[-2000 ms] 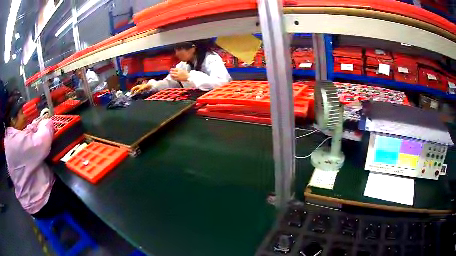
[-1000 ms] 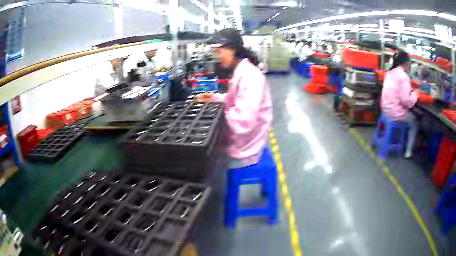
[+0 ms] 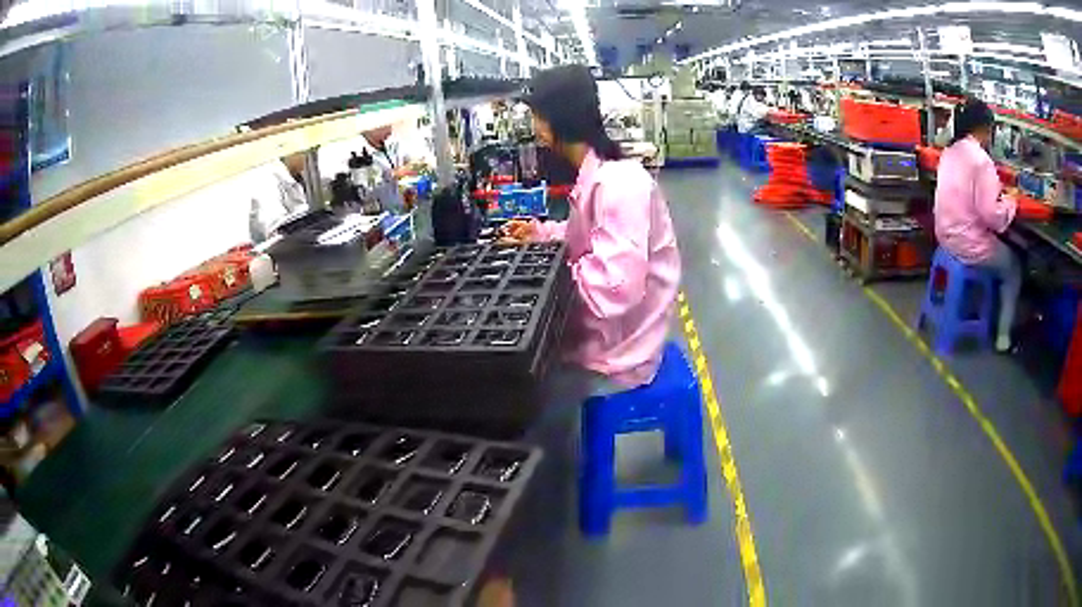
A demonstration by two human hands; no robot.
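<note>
A black foam tray (image 3: 514, 484) lies at the lower left front, cut off by the bottom edge. Most of its square pockets hold dark glossy watch units (image 3: 388, 540); a pocket near its right front looks empty. A small skin-coloured patch at the bottom edge, beside the tray's right corner, looks like a fingertip of my right hand (image 3: 496, 590). The rest of that hand is cut off, so its grip does not show. My left hand is out of the picture. Behind the tray stands a tall stack of filled black foam trays (image 3: 433, 389).
A person in pink (image 3: 623, 273) sits on a blue stool (image 3: 641, 409) beside the stack. Another dark tray (image 3: 148, 377) and red trays (image 3: 196, 291) lie at the back left. A grey floor aisle (image 3: 819, 498) with yellow lines runs at right, with another seated person (image 3: 973, 202) beyond.
My view has swung from the bench with the fan and test box to the black trays and aisle. Over the last second, the scene has shifted slightly right in the picture.
</note>
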